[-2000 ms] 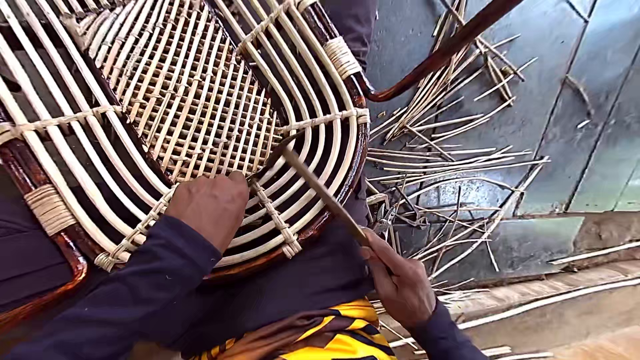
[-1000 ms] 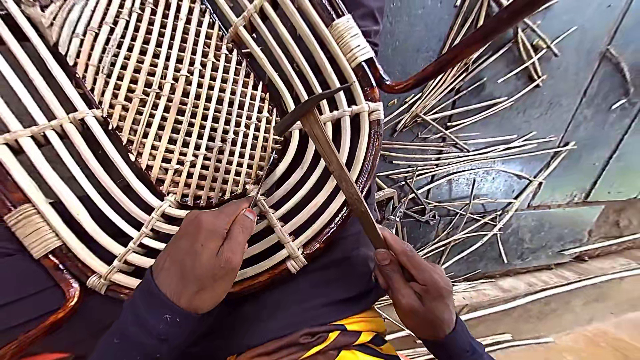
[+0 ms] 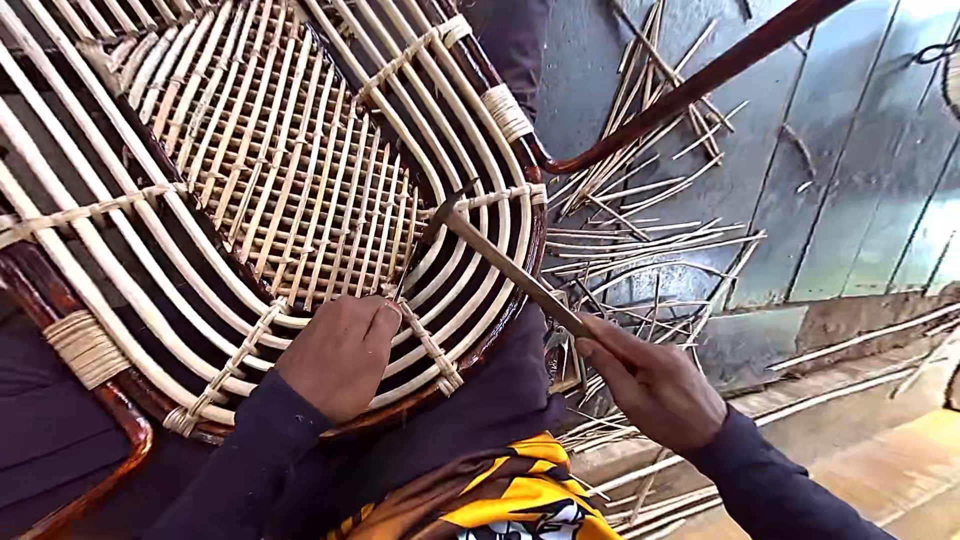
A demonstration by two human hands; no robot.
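A rattan chair panel with a woven lattice [image 3: 300,157] and curved pale canes around it lies across my lap. My left hand [image 3: 341,356] rests at the lattice's lower end, with a thin, pointed metal piece, perhaps a nail, at its fingertips. My right hand [image 3: 652,379] grips the wooden handle of a hammer [image 3: 525,277]. The hammer's dark, narrow head is over the inner canes, just above and right of my left fingers. What my left palm holds is hidden.
Loose cane offcuts [image 3: 652,232] are strewn over the grey boards [image 3: 840,150] at right. A dark red-brown cane arm [image 3: 697,82] sticks out to the upper right. Long canes [image 3: 832,397] lie at lower right. A yellow and black cloth [image 3: 510,495] covers part of my lap.
The hammer head was low by my left fingers two seconds ago, then rose; it is still raised now. My left hand stays at the lattice's lower end.
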